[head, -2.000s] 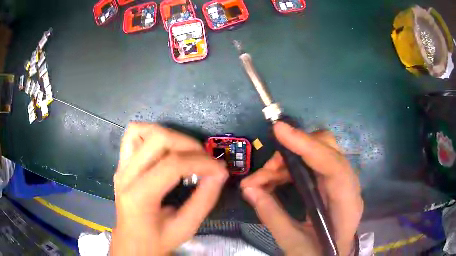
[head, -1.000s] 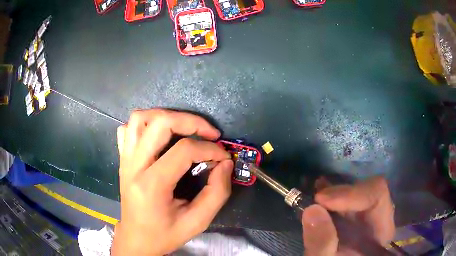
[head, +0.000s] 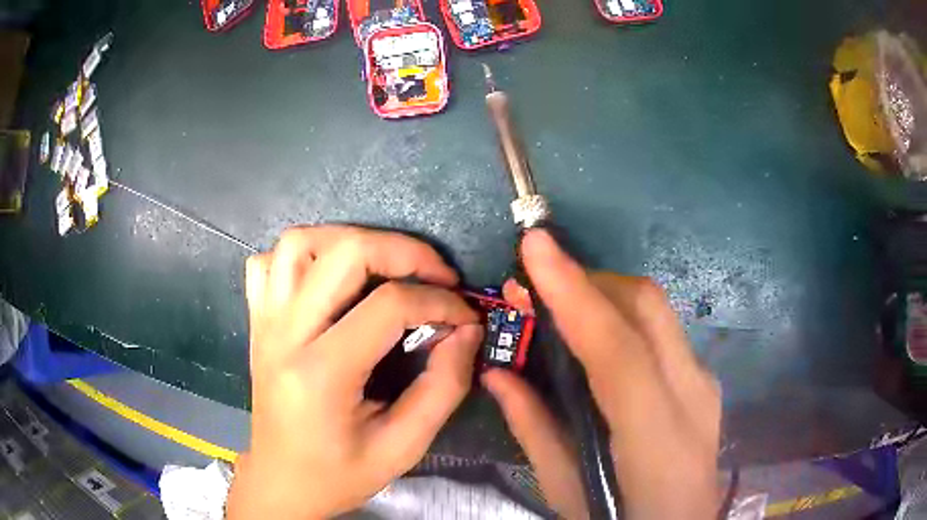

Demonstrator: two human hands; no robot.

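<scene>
A red device housing [head: 528, 340] with a blue-and-black circuit board [head: 503, 333] lies between my two hands. My left hand [head: 351, 350] pinches a small silver-white battery [head: 425, 336] at the housing's left edge; its fingertips hide part of the board. The thin solder wire [head: 183, 210] runs from the left to the back of my left hand. My right hand [head: 620, 376] holds the soldering iron [head: 514, 152] by its black handle, the tip pointing away from me, clear of the board. Its thumb and a fingertip are at the housing's right side.
Several red housings [head: 302, 43] lie at the top edge; one [head: 443, 76] stands out nearer, with a silver-white area. A loose pile of silver-white batteries [head: 89, 137] is at left. A yellow tip cleaner [head: 864, 96] is at right. The dark green mat [head: 335, 183] ends near my wrists.
The iron has swung up from the board and now points away. My right fingers have come to the housing and the small yellow square beside it is no longer visible. My left hand has shifted slightly right.
</scene>
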